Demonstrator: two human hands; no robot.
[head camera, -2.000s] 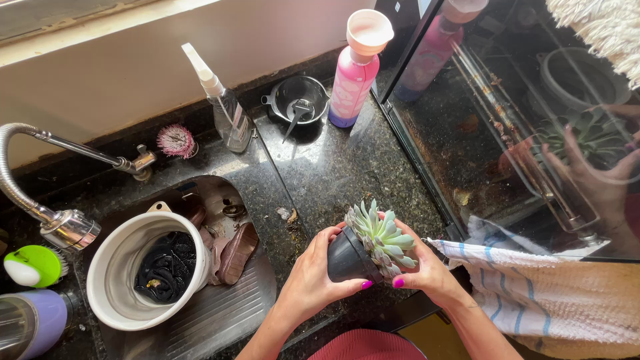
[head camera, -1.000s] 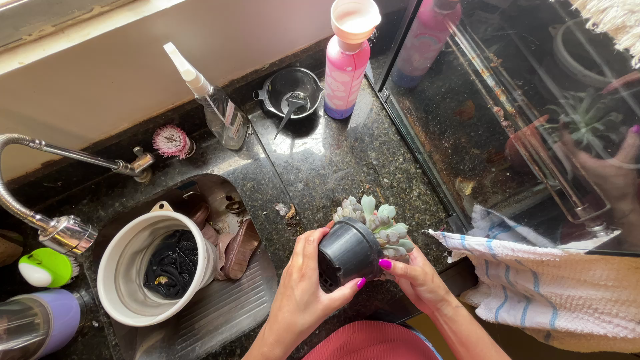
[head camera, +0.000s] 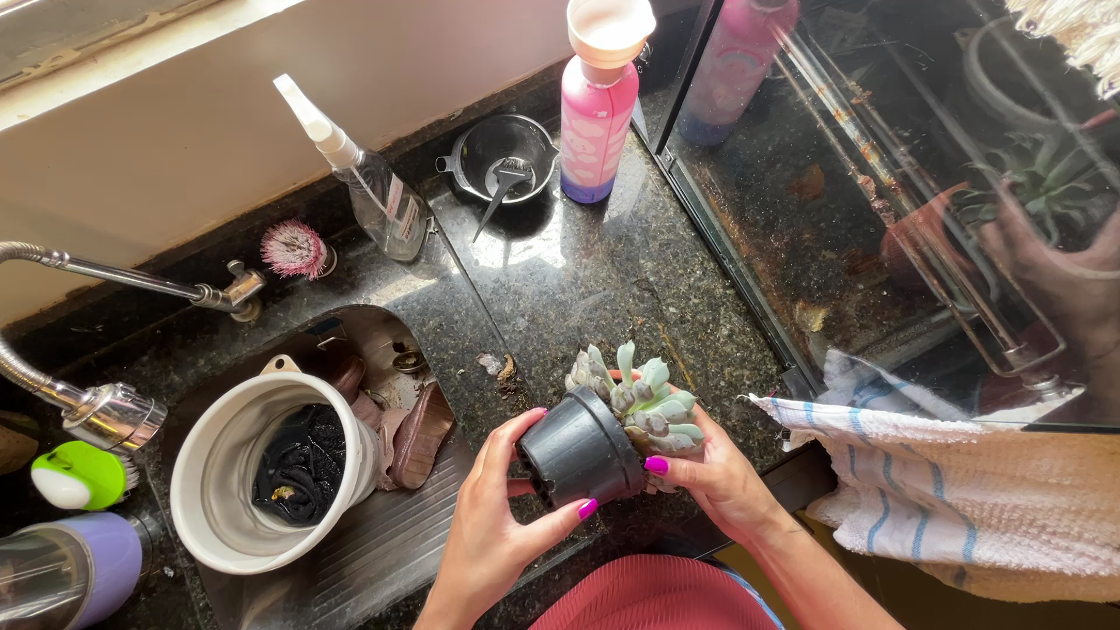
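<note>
A black plastic plant pot (head camera: 582, 451) is tipped on its side above the granite counter's front edge, its base toward the left. My left hand (head camera: 503, 516) grips the pot's base end between thumb and fingers. A pale green rosette succulent (head camera: 656, 398) leans out of the rim toward the right. My right hand (head camera: 726, 472) holds the plant from the right, thumb beside the rim, with some fingers hidden behind the leaves. Bits of dry debris (head camera: 503, 367) lie on the counter to the left of the plant.
At left, a white bucket (head camera: 197, 477) with wet black cloth stands in the steel sink (head camera: 376, 551), under a faucet (head camera: 114, 416). Behind are a spray bottle (head camera: 385, 201), a black bowl (head camera: 468, 144) with a tint brush and a pink bottle (head camera: 599, 122). A glass stove lid (head camera: 787, 227) and striped towel (head camera: 919, 481) are right.
Both hands have kept hold of the pot and plant. Since two seconds ago the pot has been turned and tilted, so its base showed more a second ago and its side shows now.
</note>
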